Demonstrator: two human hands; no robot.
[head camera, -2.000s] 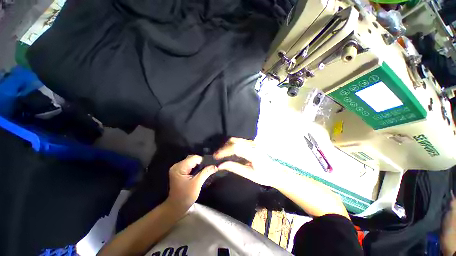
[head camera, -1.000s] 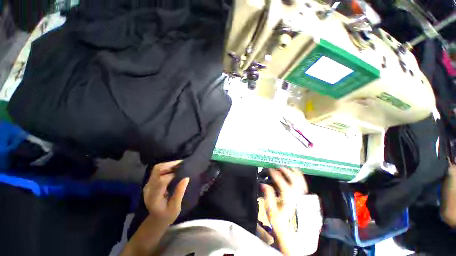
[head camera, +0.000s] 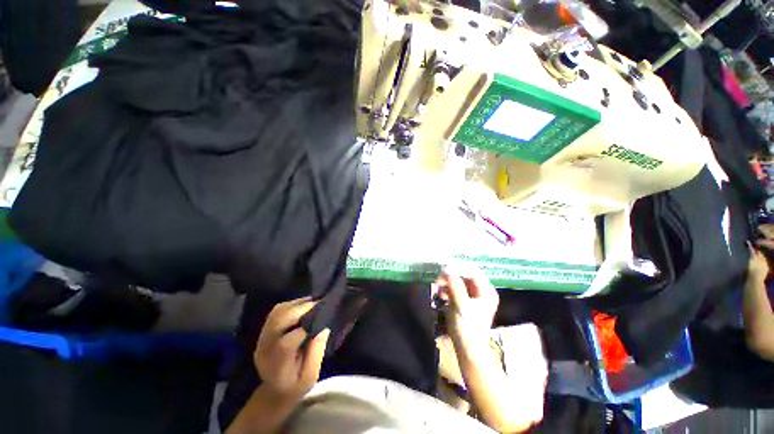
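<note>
The black garment (head camera: 195, 161) lies in a large heap left of the needle and hangs over the front edge of the table. My left hand (head camera: 290, 346) pinches its hanging edge between thumb and fingers. My right hand (head camera: 468, 297) is at the green strip on the table's front edge, fingers bent together; whether it holds something small is too unclear to tell. The sewing machine head (head camera: 543, 93) stands over the white bed (head camera: 407, 220). Thread snips (head camera: 496, 229) with a pink handle lie on the bed. The needle area is partly hidden by glare.
A green control panel (head camera: 526, 119) is on the machine. A blue bin (head camera: 59, 341) is at the lower left. Another bin (head camera: 628, 393) with something red is at the lower right. Black cloth (head camera: 670, 246) hangs right of the machine. Another person's arm (head camera: 755, 301) shows at the right edge.
My right hand has left the garment, dropped toward my lap, then risen to the table edge. My left hand still holds the cloth. The view has shifted, with the machine now further left.
</note>
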